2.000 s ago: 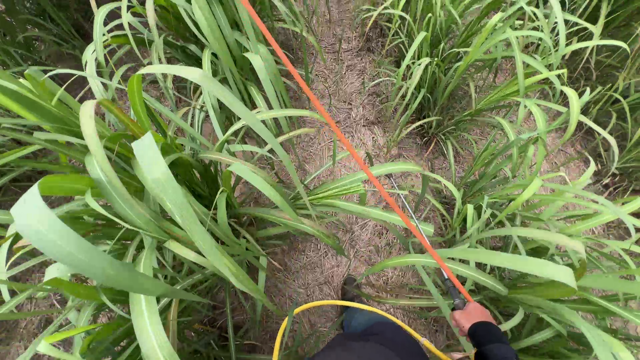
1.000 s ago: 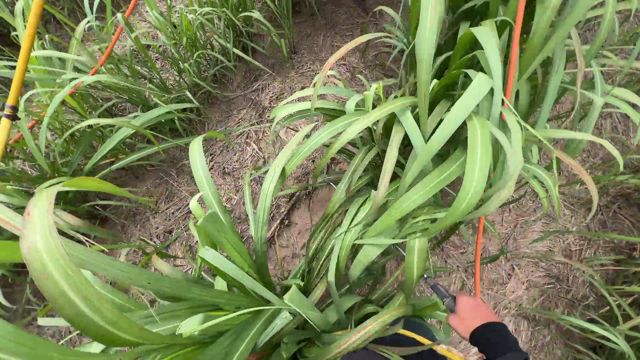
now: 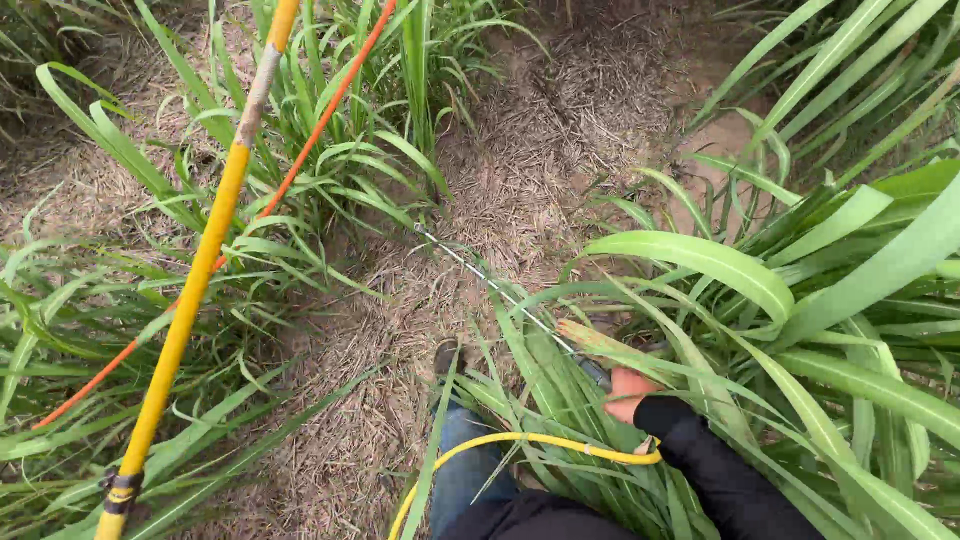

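Note:
At the lower right of the head view my right hand, in a black sleeve, is closed on the dark handle of a metal spray wand. The wand's thin shaft points up and left, its tip above straw-littered soil beside a grass clump. A yellow hose loops from near my right wrist across my jeans. Long green leaves lie around and partly over the hand and sleeve. My left hand is out of view.
A yellow hose with a dark clamp slants across the left side, over an orange hose. Tall grass clumps stand right and left. My shoe is on the strawy ground.
The view has swung considerably. The wand's shaft, largely hidden by leaves a second ago, now shows along most of its length. My right hand has stayed on its handle.

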